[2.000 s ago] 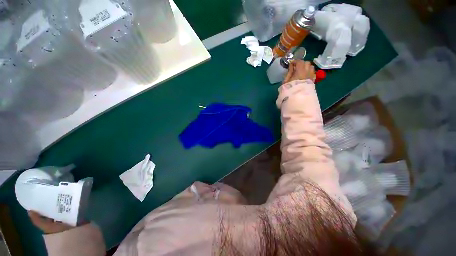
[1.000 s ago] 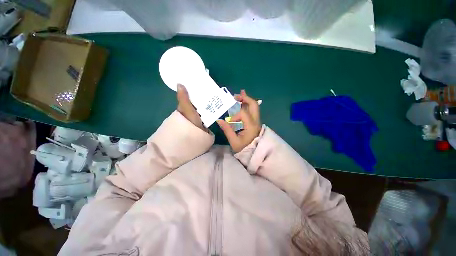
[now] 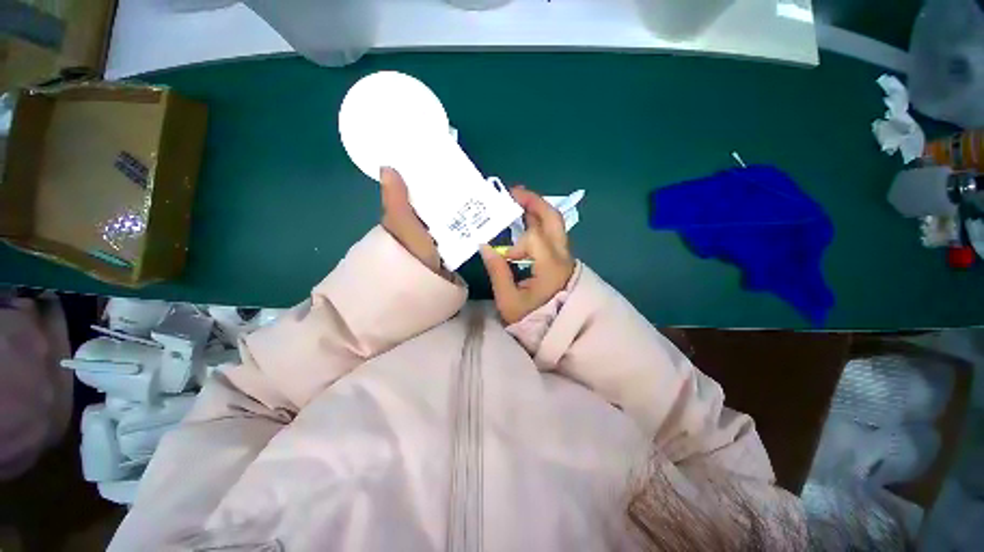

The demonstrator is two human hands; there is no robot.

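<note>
A white security camera (image 3: 415, 146) is held tilted over the green bench mat (image 3: 583, 119), its labelled bracket end (image 3: 478, 219) towards me. My left hand (image 3: 405, 216) is shut on its left side; most of the fingers are hidden beneath it. My right hand (image 3: 540, 262) is at the bracket's right edge with a white cleaning wipe (image 3: 570, 207) in the fingers. A small yellow spot shows at a fingertip. The contact under the bracket is hidden.
A blue cloth (image 3: 750, 229) lies at right, a thin white tip beside it. Crumpled tissue (image 3: 893, 116), a dispenser bottle (image 3: 923, 191) and an orange can (image 3: 960, 149) are far right. A carton tray (image 3: 178, 183) is left, above heaped white cameras (image 3: 140, 372). A white shelf (image 3: 194, 38) runs behind.
From two seconds ago, my right hand has left the bottle and come to the camera, now central. Since one second ago, the wipe shows more beyond my right fingers, and the view has shifted slightly.
</note>
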